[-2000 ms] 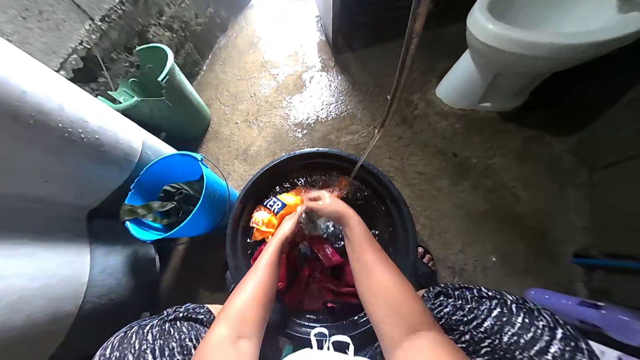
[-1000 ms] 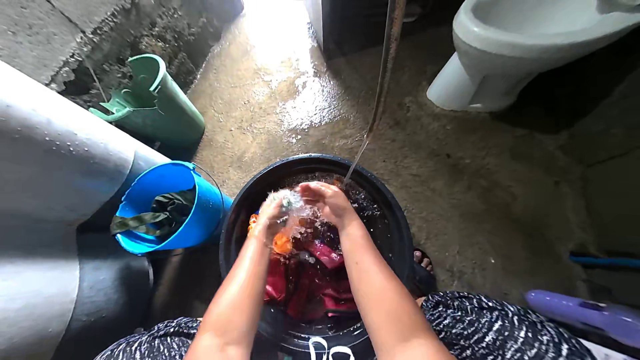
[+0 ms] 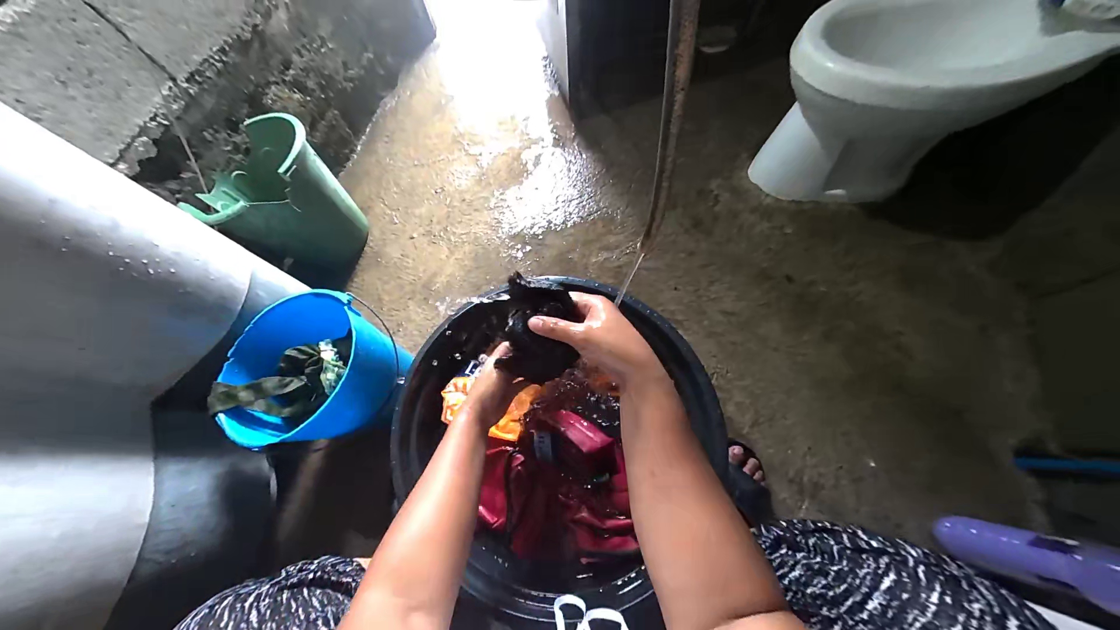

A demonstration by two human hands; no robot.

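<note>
A wet, bunched black cloth [image 3: 541, 337] is gripped between both hands, above the far part of a round black tub [image 3: 700, 394]. My right hand [image 3: 604, 332] clasps it from the right, thumb across it. My left hand [image 3: 497, 385] holds its lower left side, partly hidden by the cloth. Below, dark red clothes [image 3: 560, 507] lie in water in the tub, with an orange cloth [image 3: 512, 416] at the left under my left hand. Water [image 3: 628, 278] runs in a thin stream from a hose or pipe [image 3: 672, 131] over the tub's far rim.
A blue bucket [image 3: 372, 376] with dark green cloth [image 3: 297, 385] stands left of the tub. Behind it is a broken green plastic container [image 3: 306, 206]. A white toilet bowl [image 3: 840, 114] stands at the upper right on wet concrete floor [image 3: 840, 350]. A purple object [image 3: 1024, 551] lies lower right.
The black cloth is now up between my hands; a second ago they were cupped together in splashing water without it. Earlier, they were at the orange cloth.
</note>
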